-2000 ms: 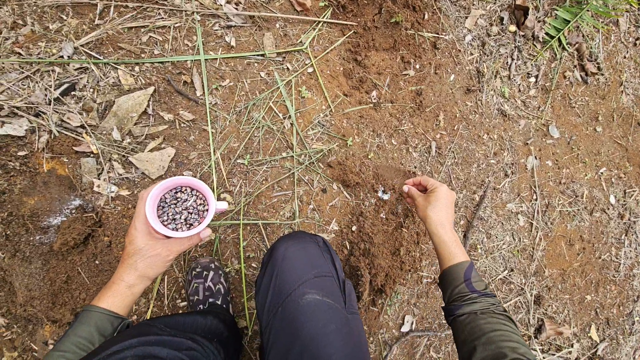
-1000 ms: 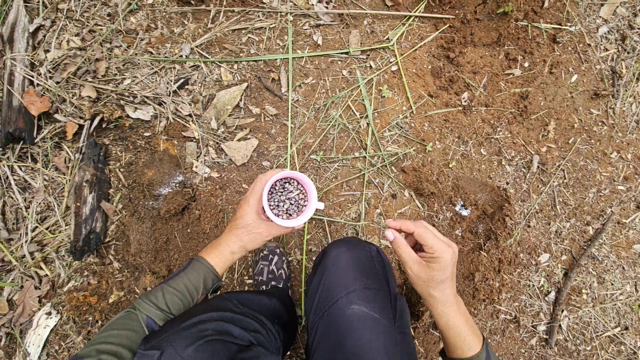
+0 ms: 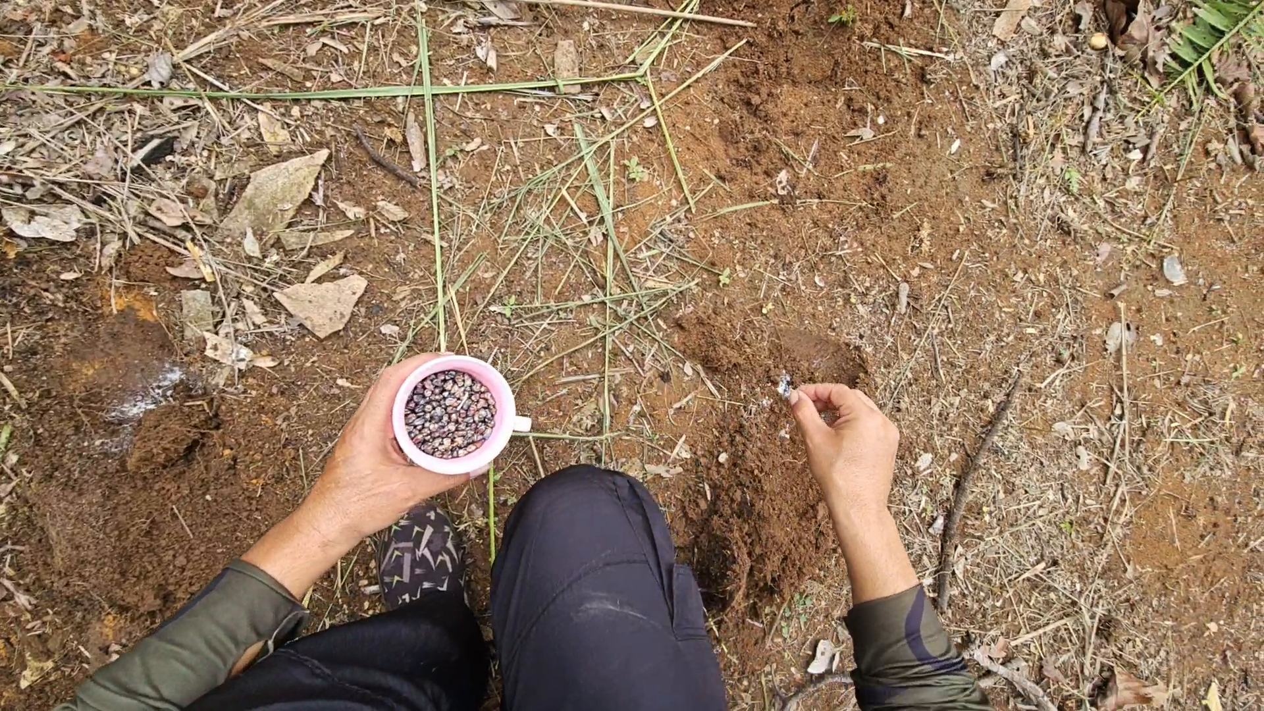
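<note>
My left hand (image 3: 380,474) grips a pink cup (image 3: 506,410) with a white handle, held upright at left of centre. Speckled, dark seeds (image 3: 449,415) fill much of it. To the right, my right hand (image 3: 851,439) is over a dug patch of loose brown soil (image 3: 741,504), thumb and forefinger pinched together. At their tips shows a small whitish and dark spot (image 3: 785,385); whether it is held or lies on the soil behind them, I cannot tell.
Cut green grass stems (image 3: 607,247) lie across the ground ahead. Dry leaves (image 3: 323,304) and straw are at the upper left, a whitish powdery patch (image 3: 148,393) on soil at the far left. A dark stick (image 3: 973,484) lies right of my right hand. My knee (image 3: 592,583) is between my arms.
My right hand has moved from beside my knee, near the cup, out to the right over the dug soil. The cup stays in my left hand. The view has shifted sideways.
</note>
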